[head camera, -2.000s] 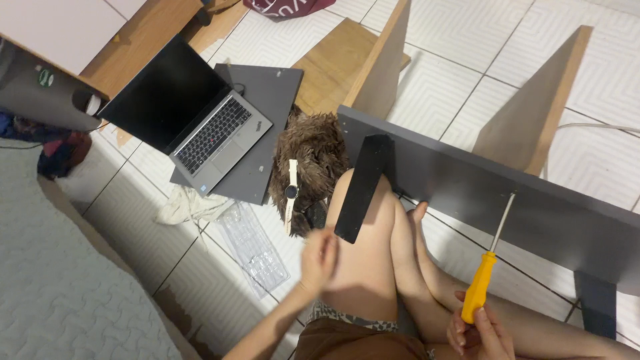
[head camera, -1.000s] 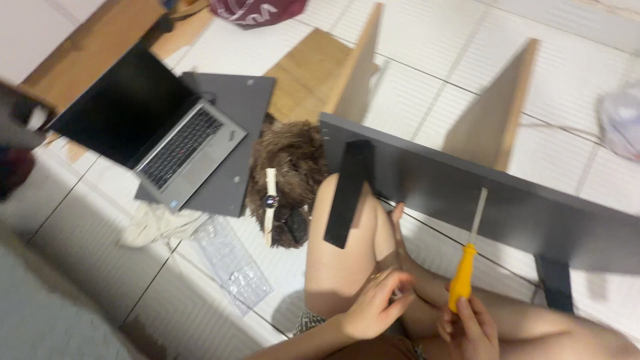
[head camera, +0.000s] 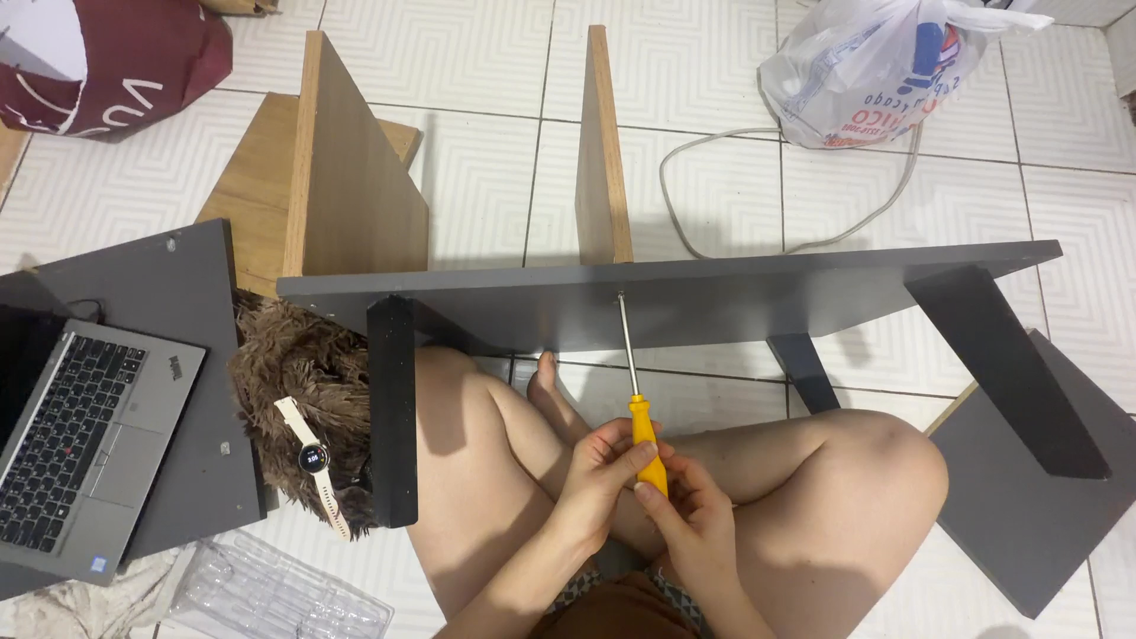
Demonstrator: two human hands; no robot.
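Observation:
Both of my hands are on the yellow handle of a screwdriver (head camera: 650, 444). My left hand (head camera: 599, 484) grips the handle from the left side, and my right hand (head camera: 697, 515) holds its lower end from the right. The metal shaft points away from me, its tip at a screw or hole near the upper edge of a dark grey board (head camera: 710, 297). Two wood-coloured panels, one at the left (head camera: 355, 177) and one near the middle (head camera: 603, 160), stand against the board's far side. Black slanted legs (head camera: 392, 417) stick out from its near side.
At the left an open laptop (head camera: 106, 444) lies on a grey panel (head camera: 200, 426), beside brown shaggy fabric (head camera: 302, 382) with a smartwatch (head camera: 313, 458) on it. A clear plastic tray (head camera: 275, 590) lies below. Another grey panel (head camera: 1047, 532), a cable (head camera: 674, 204) and a plastic bag (head camera: 861, 71) are at the right.
My left hand, free of the screwdriver in both earlier frames, has moved right onto its handle. My right hand still holds it. The view has shifted to the right.

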